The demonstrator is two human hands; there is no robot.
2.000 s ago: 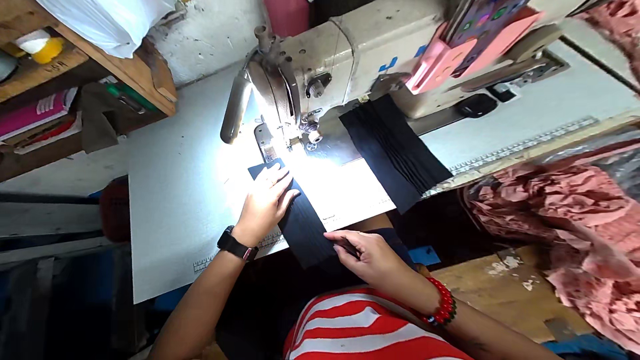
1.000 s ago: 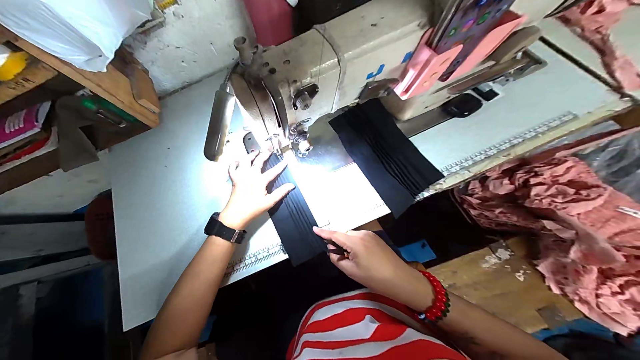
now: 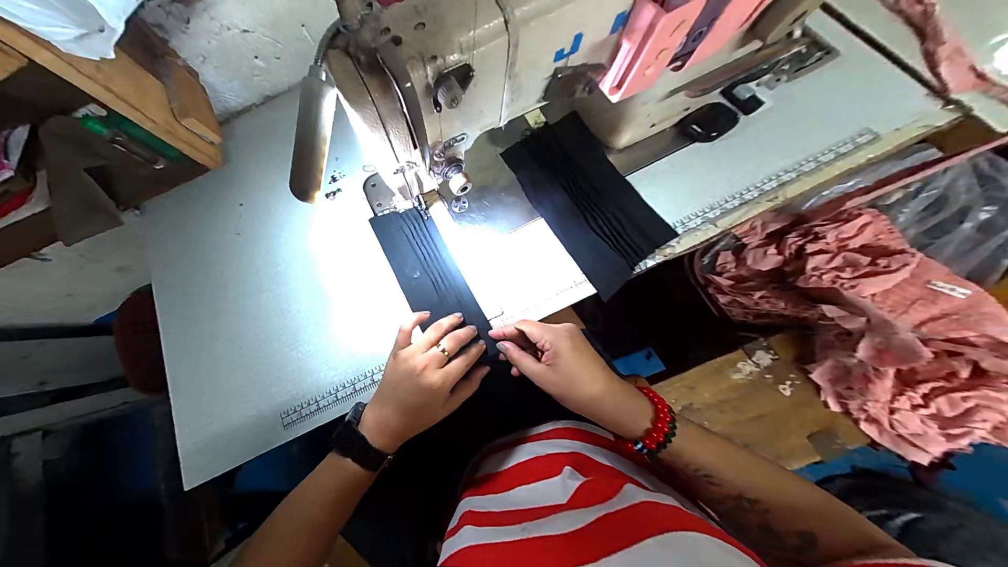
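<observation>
A pleated strip of black fabric (image 3: 425, 264) runs from the presser foot (image 3: 417, 201) of a sewing machine (image 3: 441, 55) down over the table's front edge. My left hand (image 3: 433, 374) lies flat on the strip near that edge, fingers spread. At the strip's right edge, my right hand (image 3: 551, 358) pinches the cloth between thumb and fingertips. Another pleated black piece (image 3: 591, 205) rests under the machine arm, to the right, overhanging the front edge. A bright lamp (image 3: 313, 138) lights the needle area.
Pink crumpled fabric (image 3: 890, 315) is heaped at the right beside clear plastic. Wooden shelves (image 3: 126, 71) with cloth and other items stand at upper left. A pink holder (image 3: 654, 47) is fixed on the machine. Printed rulers (image 3: 331, 402) run along the table's front edge.
My left hand has moved from beside the presser foot down the strip towards the table's front edge, close to my right hand. More of the pleated strip shows below the foot.
</observation>
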